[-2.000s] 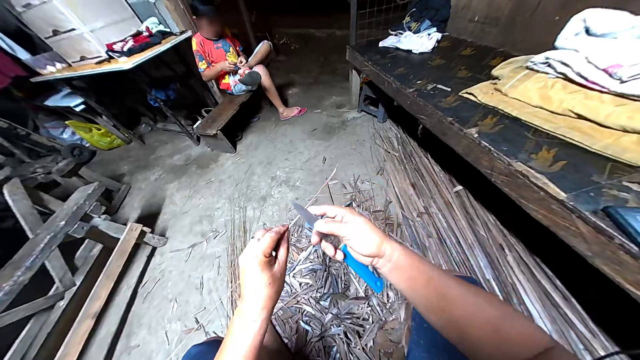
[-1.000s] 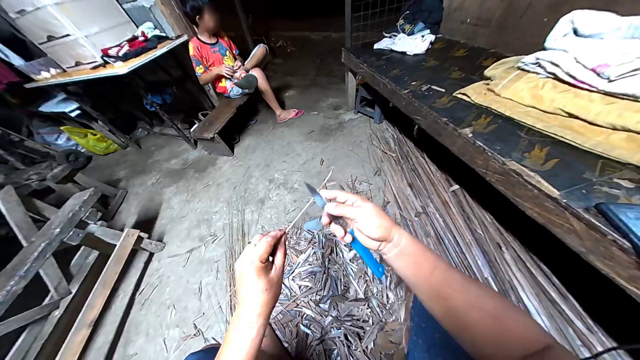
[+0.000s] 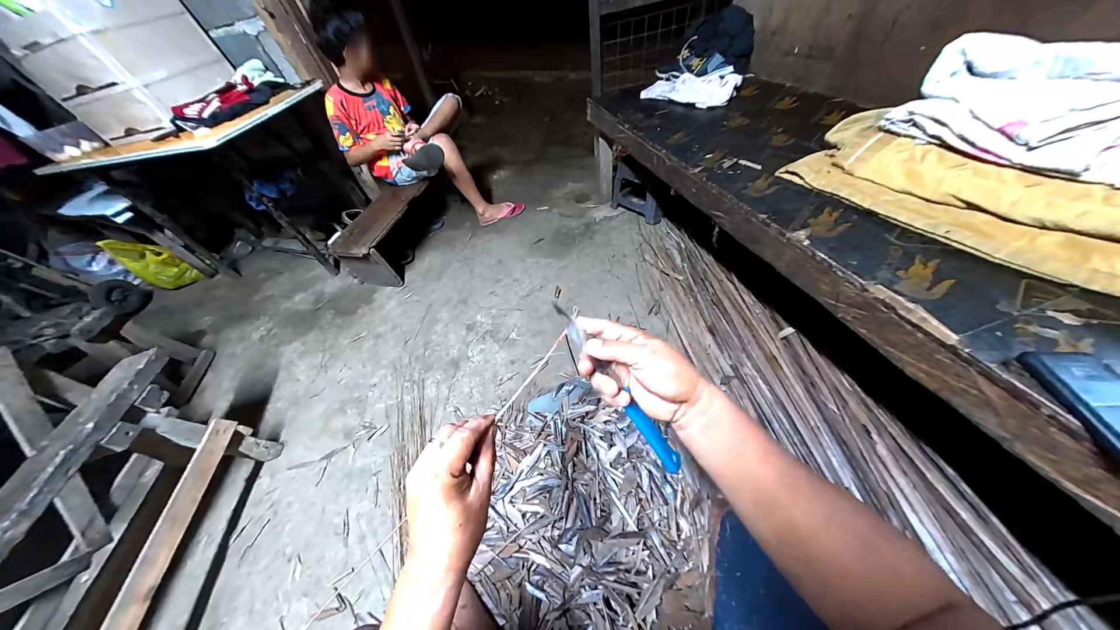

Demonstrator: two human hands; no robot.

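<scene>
My left hand [image 3: 451, 481] pinches a thin pale stick [image 3: 532, 376] between thumb and fingers, low in the middle of the view. The stick slants up and right to my right hand [image 3: 639, 367], which grips a knife [image 3: 652, 437] with a blue handle. Its blade points up and left, and blade and stick meet near my right fingertips; the exact contact is blurred. Below both hands lies a heap of dry shavings and leaf strips [image 3: 595, 516]. Thin sticks lie on the floor left of the heap.
Long dry stalks [image 3: 787, 402] lie along a low wooden platform [image 3: 840, 280] bearing folded cloths [image 3: 980, 184] and a dark blue flat object [image 3: 1081, 394]. Wooden frames [image 3: 79, 437] stand at left. A person [image 3: 376, 131] sits on a low bench [image 3: 381, 223] beyond the concrete floor, near a table [image 3: 184, 140].
My right hand with the knife has moved up and away from my left hand, and a longer stretch of stick shows between them. My left hand has stayed nearly in place.
</scene>
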